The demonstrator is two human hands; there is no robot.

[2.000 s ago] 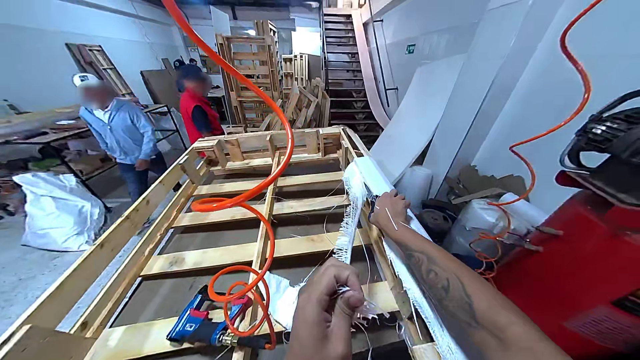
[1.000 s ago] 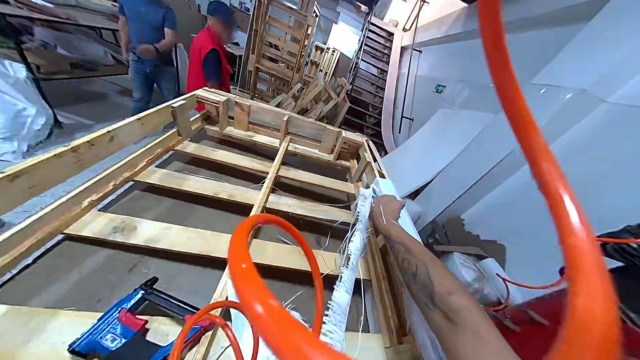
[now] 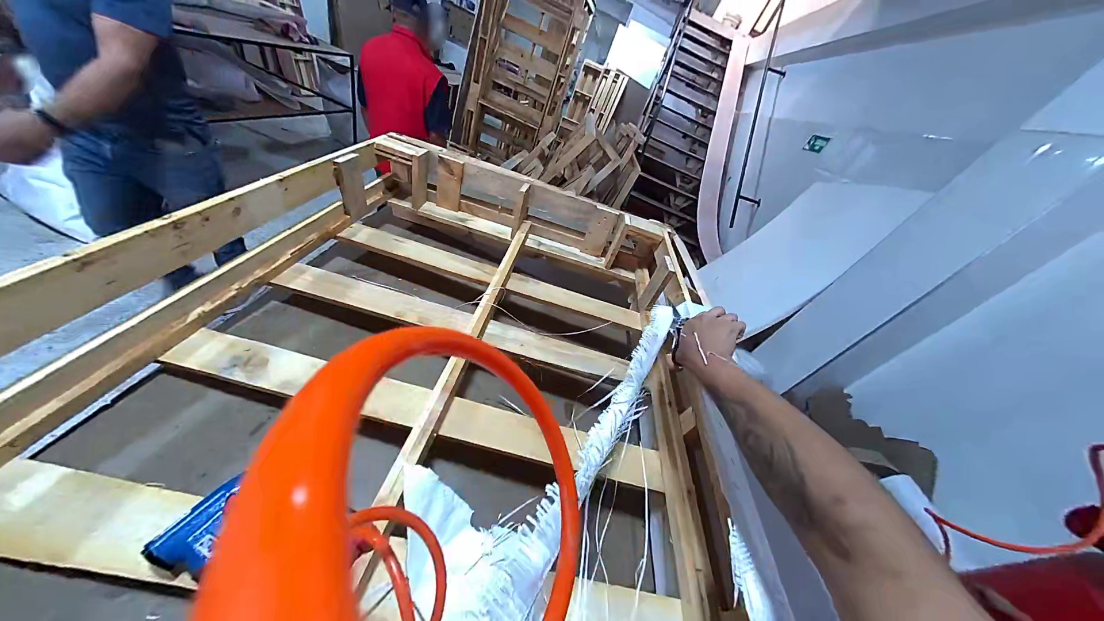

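Observation:
My right hand is closed on white woven fabric at the right rail of a slatted wooden frame. The fabric has frayed edges and loose threads, and it runs back along the rail toward a bunched piece lying over the near slats. Some of it also hangs down the outer side of the rail. My left hand is out of view. A blue tool, partly hidden, lies on a near slat at the left. An orange coiled air hose loops close in front of the camera.
A person in a dark blue shirt stands left of the frame; another in a red vest is beyond its far left corner. Wooden frames and a staircase stand behind. White panels lean at the right wall.
My left hand, seen low in the middle two seconds ago, has left the view. My right hand stays at the right rail with the fabric. The person in blue has come nearer. The view has tilted.

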